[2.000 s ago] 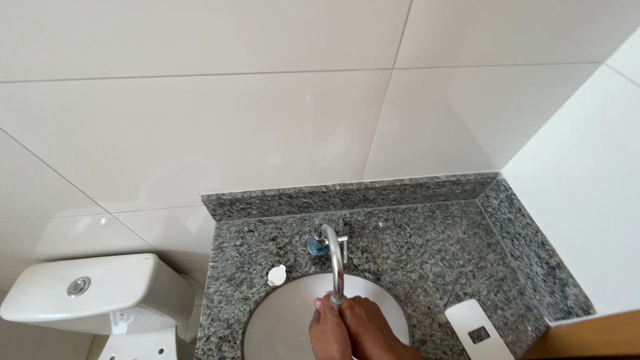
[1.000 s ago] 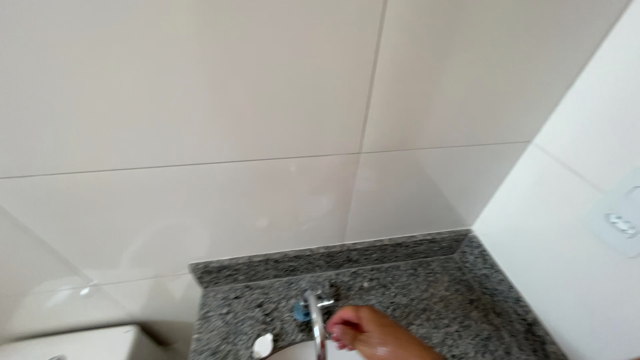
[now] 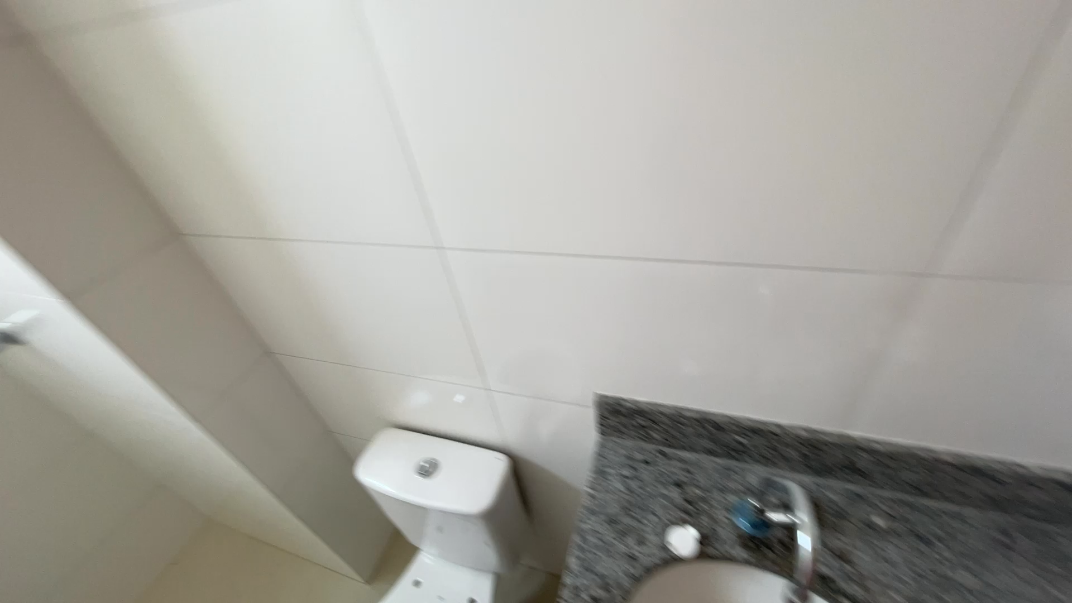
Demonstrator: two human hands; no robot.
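Neither my left hand nor my right hand shows in the head view now. A chrome curved faucet (image 3: 804, 536) stands at the lower right over a white oval sink basin (image 3: 712, 584), of which only the upper rim shows. Beside the faucet's base is a blue item (image 3: 751, 517), blurred, its kind not clear. A small white object (image 3: 682, 541) lies on the grey granite countertop (image 3: 620, 494), left of the faucet and by the basin's edge.
Left of the counter stands a white toilet tank (image 3: 444, 477) with a chrome flush button (image 3: 427, 467). A granite backsplash (image 3: 754, 440) runs along the tiled wall (image 3: 670, 167). A projecting wall corner (image 3: 209, 360) is at the left.
Both hands were together under the spout, then one hand showed beside the faucet; now no hand is in view. The view has swung left, bringing in more of the toilet.
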